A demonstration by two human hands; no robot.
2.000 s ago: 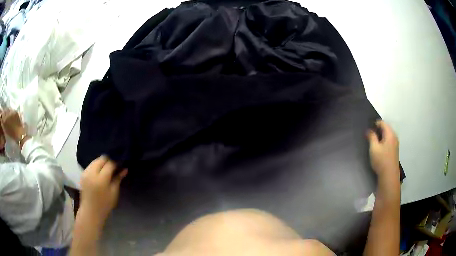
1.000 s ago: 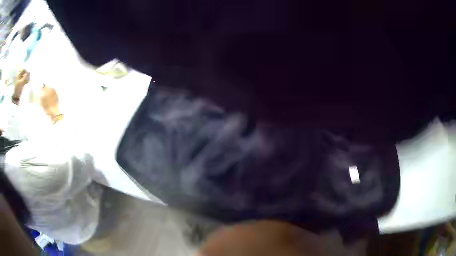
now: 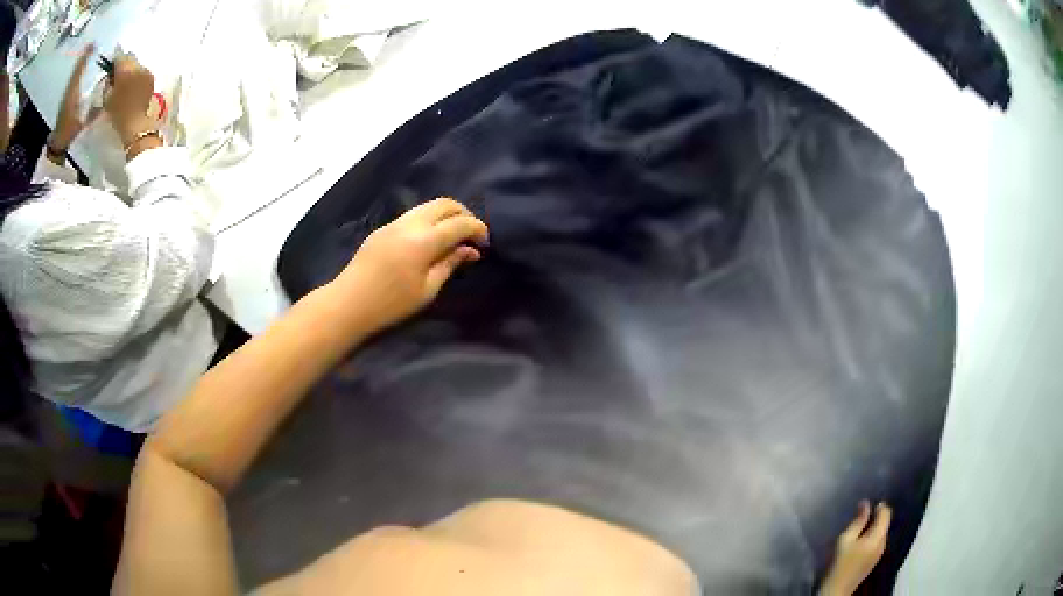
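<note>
A wide dark garment (image 3: 699, 338) lies spread over the white table in front of me, shiny lining up, with a matte dark border along its curved far and right edges. My left hand (image 3: 426, 254) is over the lining left of the middle, fingers curled down; whether it pinches cloth is not clear. My right hand (image 3: 859, 547) is low at the right, fingers on the lining just inside the border, cut off by the lower picture edge. Its grip cannot be told.
The white table (image 3: 1002, 291) shows around the garment. White garments (image 3: 239, 99) lie at the upper left, where another person in a white sleeve (image 3: 93, 250) holds a small dark tool (image 3: 106, 65). A dark piece (image 3: 947, 44) lies at the upper right.
The dark cloth that filled the upper view is down, and the lining lies spread out. Both my hands, not clearly seen one second ago, are now over the garment.
</note>
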